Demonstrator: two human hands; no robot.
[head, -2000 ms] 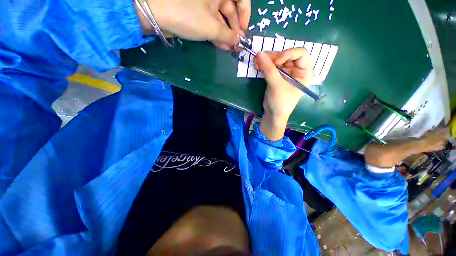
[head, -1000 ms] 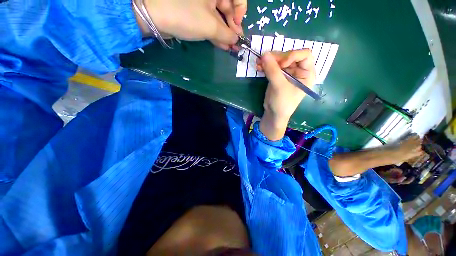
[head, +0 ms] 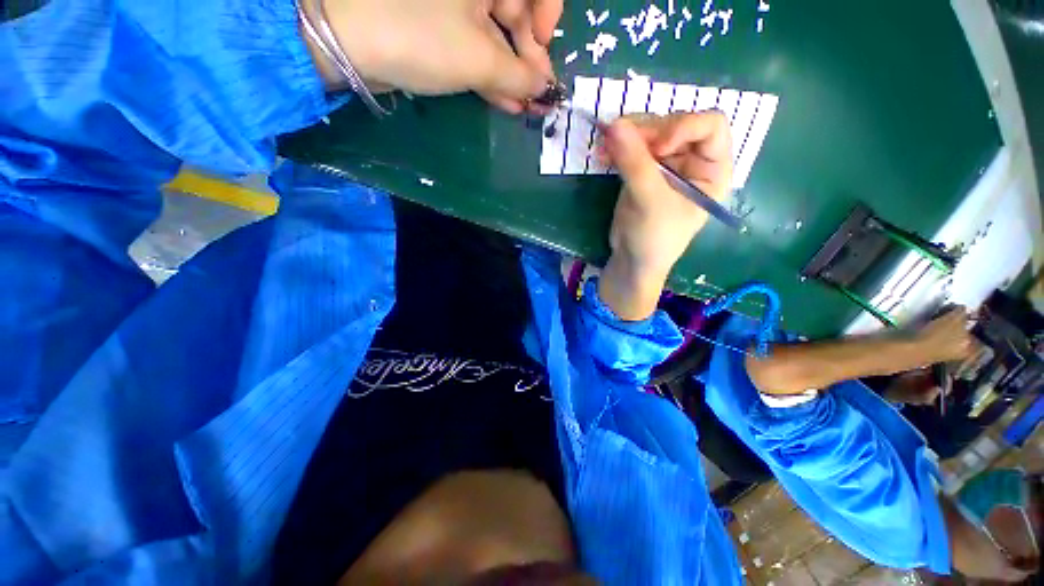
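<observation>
My left hand (head: 458, 46), cut off by the top edge, pinches a small dark part (head: 554, 94) between its fingertips. My right hand (head: 666, 189) holds slim tweezers (head: 701, 199) like a pencil, with their tip at the small dark part. The white sheet with thin black lines (head: 746, 128) lies on the green bench under and beyond my right hand, which hides part of it. Small white pieces (head: 650, 23) lie loose beyond the sheet. The small part's details are too blurred to tell.
A dark frame with green edges (head: 841, 245) stands right of the sheet on the green bench (head: 893, 115). A blue coiled cord (head: 750, 293) is at the bench edge. A coworker's bare forearm (head: 841, 357) and blue sleeve reach in at the right.
The coworker's arm has moved left and its hand is now over dark items. My hands keep nearly the same place, with my right hand slightly farther right.
</observation>
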